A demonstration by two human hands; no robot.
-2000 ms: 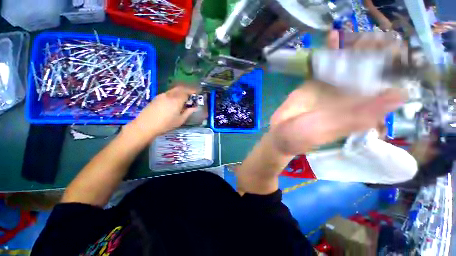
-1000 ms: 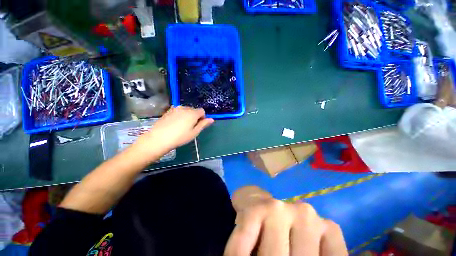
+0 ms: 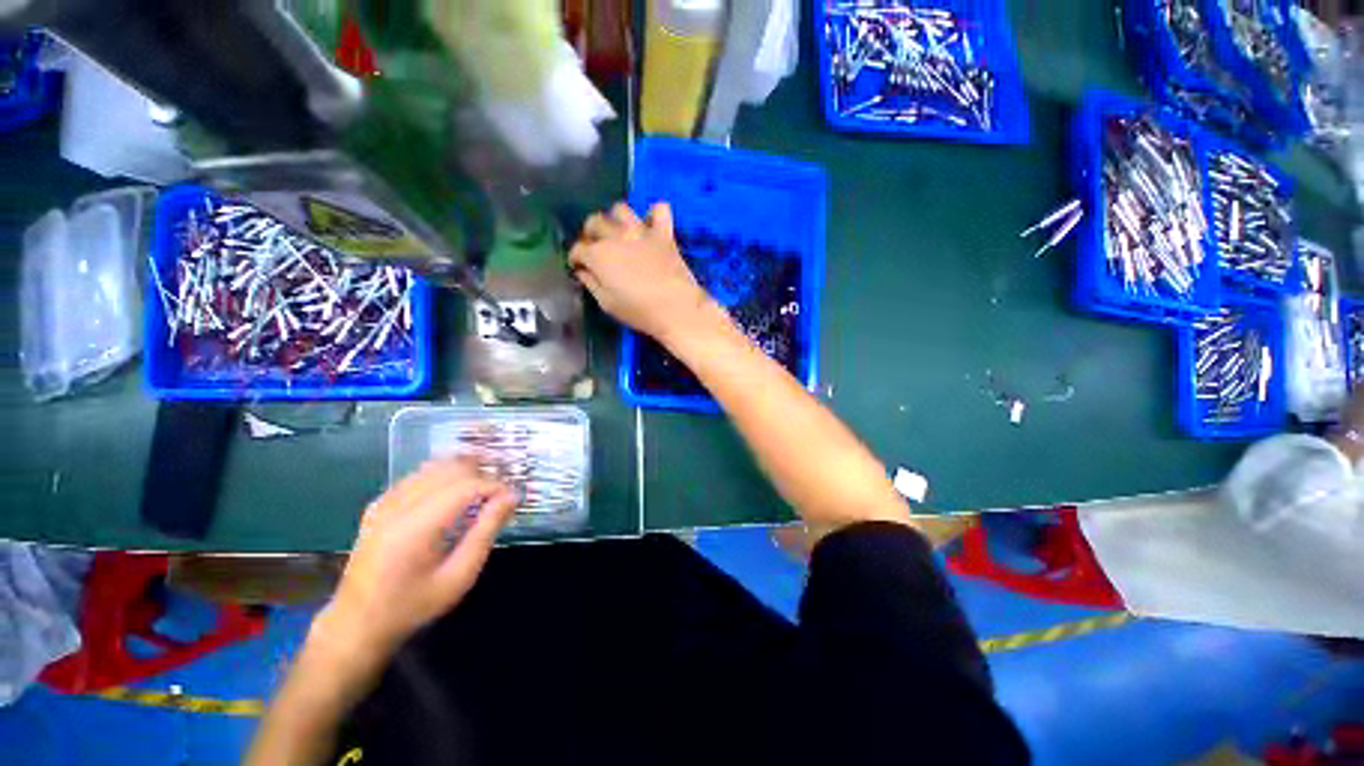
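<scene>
The clear parts box (image 3: 569, 486) near my body holds a row of thin silver and red-brown pins. My left hand (image 3: 434, 524) is over its left part, fingers curled; whether it holds a pin is too blurred to tell. My right hand (image 3: 628, 267) is over the left side of the blue ring bin (image 3: 729, 162), fingers bent towards the press; I cannot tell if it holds anything. The press fixture (image 3: 506, 319) shows white squares with dark centres, below the green press (image 3: 412, 165). The pin bin (image 3: 284, 382) stands left of the press.
The press guard (image 3: 352, 225) overhangs the pin bin. Clear boxes (image 3: 83, 292) stand far left. A dark flat phone (image 3: 190, 467) lies below the pin bin. Blue bins of silver parts (image 3: 1149, 210) stand far right, another blue bin (image 3: 920, 68) at the back. A white scrap (image 3: 911, 483) lies right.
My left hand has moved from the ring bin's front edge back to the clear box. My right hand has risen from near my body to the ring bin beside the press. The view has shifted.
</scene>
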